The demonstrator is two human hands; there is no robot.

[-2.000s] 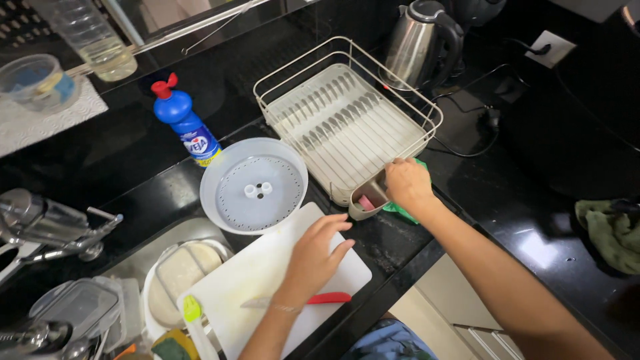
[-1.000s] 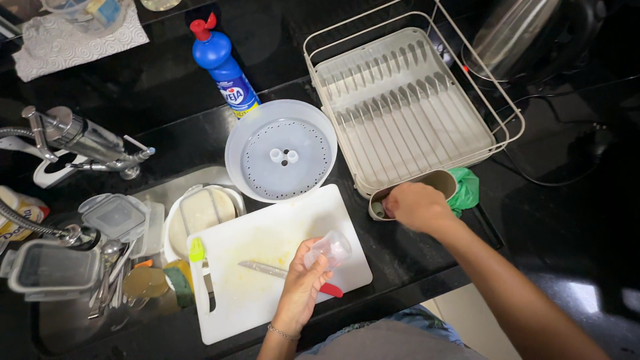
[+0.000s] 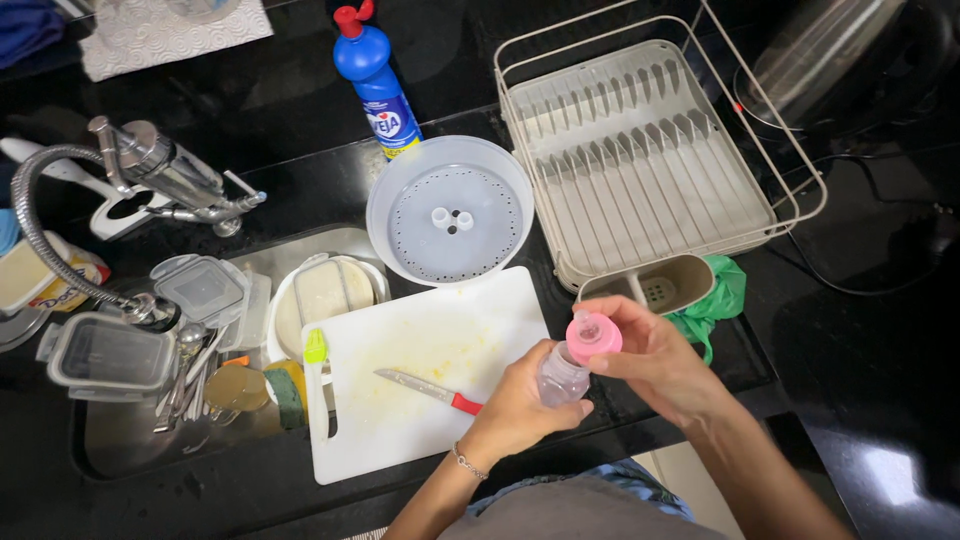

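Note:
My left hand (image 3: 525, 405) grips a small clear baby bottle (image 3: 562, 379) over the right edge of a white cutting board (image 3: 375, 442). Between the thumb and fingers of my right hand (image 3: 645, 352) is a pink bottle collar with a clear teat (image 3: 594, 337), at the bottle's mouth. Whether the collar is seated on the neck cannot be told. A red-handled knife (image 3: 427, 390) lies on the board, and a brush with lime-green bristles (image 3: 316, 375) rests along its left edge. Just beyond my hands is the cutlery holder (image 3: 679, 285) of the dish rack, with a green plastic bag (image 3: 724, 289) beside it.
A dish rack (image 3: 637, 172) stands at the back right, near a steel kettle (image 3: 802, 67). Left of it are a round perforated plastic tray (image 3: 457, 247) and a blue cleaner bottle (image 3: 375, 82). The sink (image 3: 127, 450) at left holds containers, cutlery and a sponge (image 3: 285, 394), below the faucet (image 3: 172, 165).
My right hand has come out of the cutlery holder with the pink collar and teat. My left hand, empty in the oldest frame, holds the bottle, now beside the collar.

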